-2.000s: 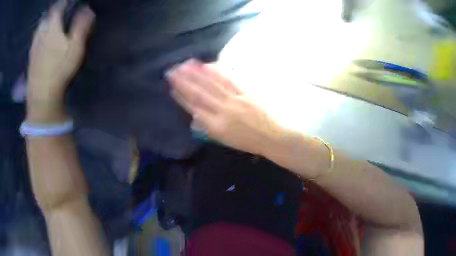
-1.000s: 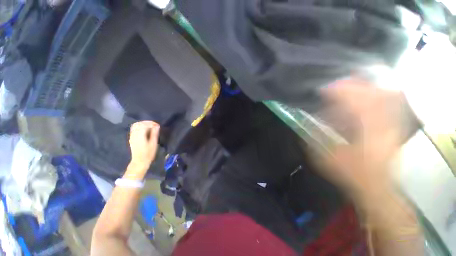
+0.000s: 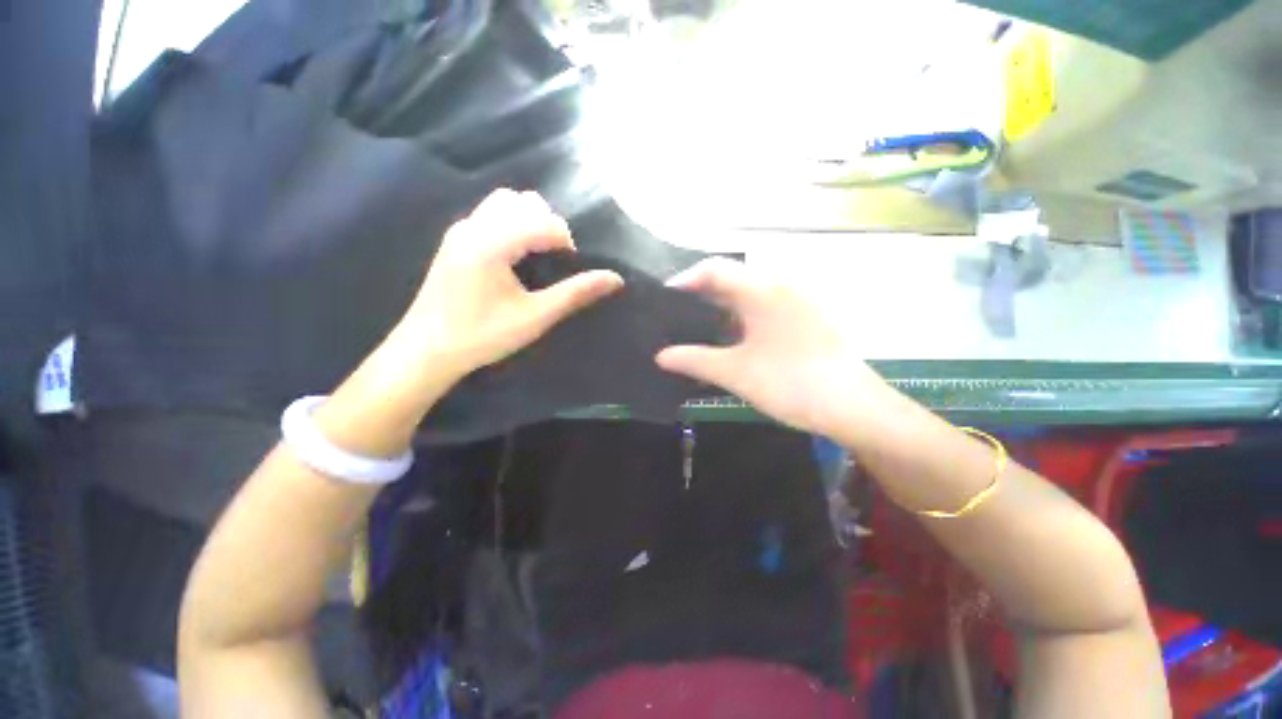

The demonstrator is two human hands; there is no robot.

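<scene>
A large dark garment piece [image 3: 281,267] covers the left of the white sewing table and reaches its front edge. My left hand [image 3: 499,288] is on the cloth, with thumb and fingers curved around part of it. My right hand [image 3: 766,337] is at the cloth's right end, its thumb and fingers on either side of the dark edge. The hands face each other with a small gap between. The needle area behind is washed out by lamp glare.
Blue and yellow-green thread snips [image 3: 928,148] lie right of the glare. Grey scraps [image 3: 1001,281], a yellow patch [image 3: 1028,82] and a card of coloured dots [image 3: 1161,242] are further right. A green ruler-marked edge [image 3: 1040,393] runs along the front. A red basket [image 3: 914,590] stands below right.
The view has swung back to the table. My left hand, low over the lap cloth a second ago, is now on the garment at the table. My right hand is beside it, no longer blurred.
</scene>
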